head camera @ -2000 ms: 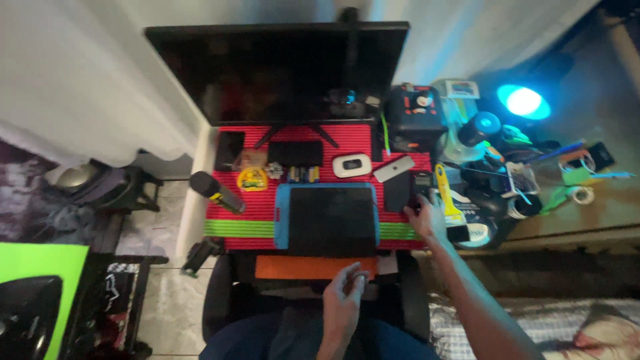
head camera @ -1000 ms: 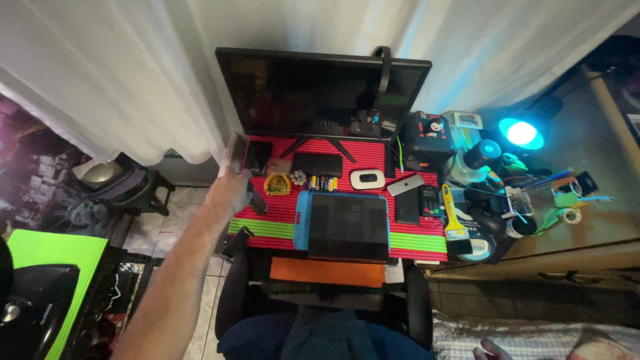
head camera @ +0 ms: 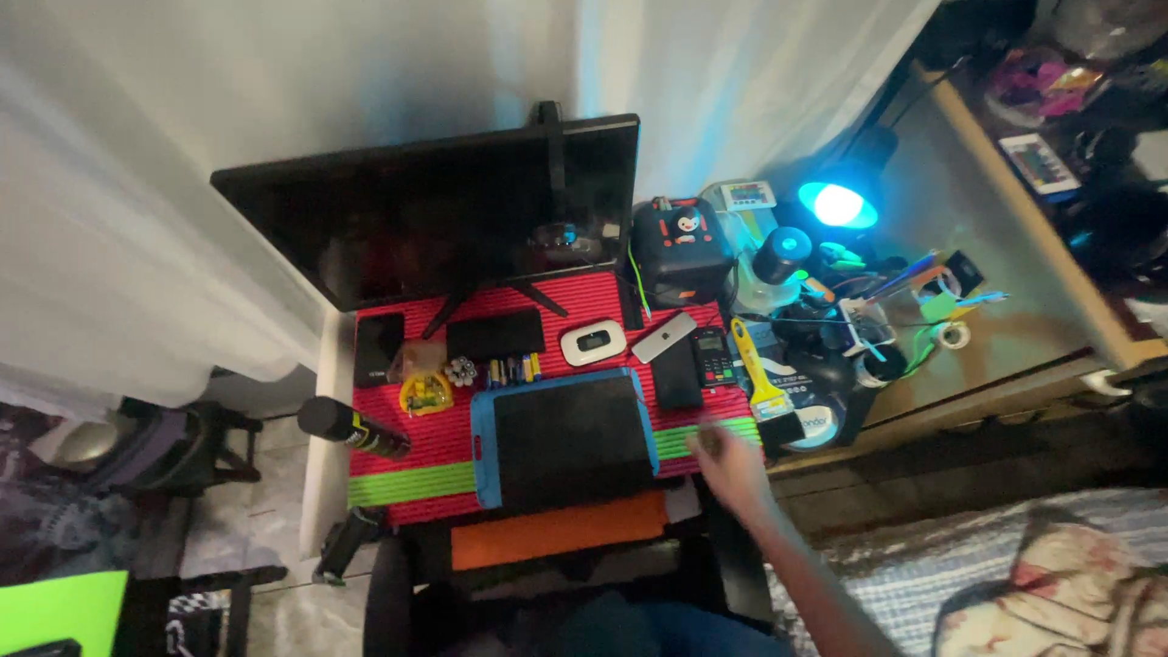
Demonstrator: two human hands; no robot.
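My right hand is over the green stripe at the desk mat's right edge, blurred; whether its fingers hold anything is unclear. Just above it are a black phone-like slab, a card payment terminal and a yellow-handled paintbrush. Left of the hand lies a blue-framed tablet with a dark face. Beyond it are a white portable router, a silver Apple device, several batteries and a yellow container. A black spray can lies at the mat's left side. My left hand is out of view.
A monitor stands at the back of the red mat. At right are a black box, a lit blue lamp, a jar and a roll of tape. A chair is pushed close in front.
The left arm, reaching to the spray can one second ago, has left the view. My right hand has come back over the mat's right edge. The spray can now lies tilted across the left edge.
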